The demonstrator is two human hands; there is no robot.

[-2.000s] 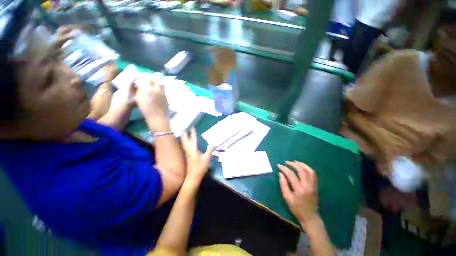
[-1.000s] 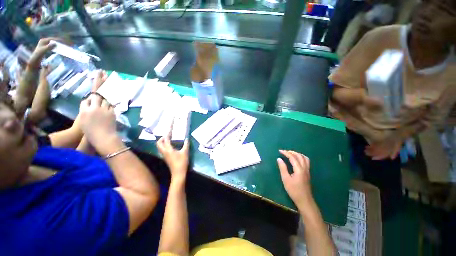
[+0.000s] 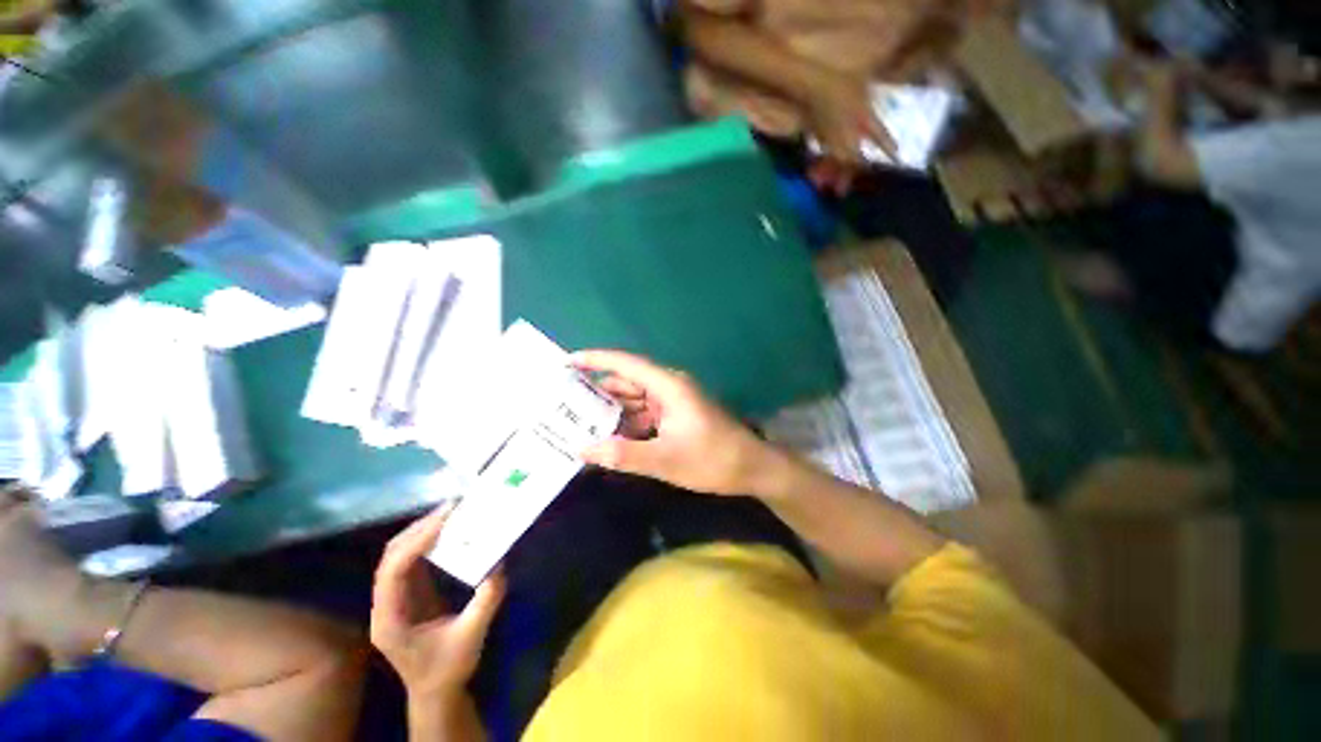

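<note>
A white printed folding carton [image 3: 507, 500] with a green spot is held between both hands in front of my yellow shirt, tilted, at the bench's front edge. My left hand [image 3: 435, 602] grips its lower end. My right hand [image 3: 674, 423] holds its upper end, where small dark print shows. Behind it a white piece [image 3: 510, 374] lies at the bench edge, partly hidden by the carton. Flat white carton blanks [image 3: 406, 334] lie fanned on the green bench [image 3: 652, 261]. The picture is blurred.
More white cartons and blanks [image 3: 160, 392] lie at the bench's left. An upright blue-and-white box [image 3: 261, 254] with brown flaps stands behind them. A brown shipping case [image 3: 927, 363] with rows of white cartons is at the right. A neighbour's arm [image 3: 246, 638] is lower left; other people are upper right.
The view has turned right. My right hand, empty before, now grips the carton. My left hand has come from the pile at the left and also holds it. The shipping case shows more fully.
</note>
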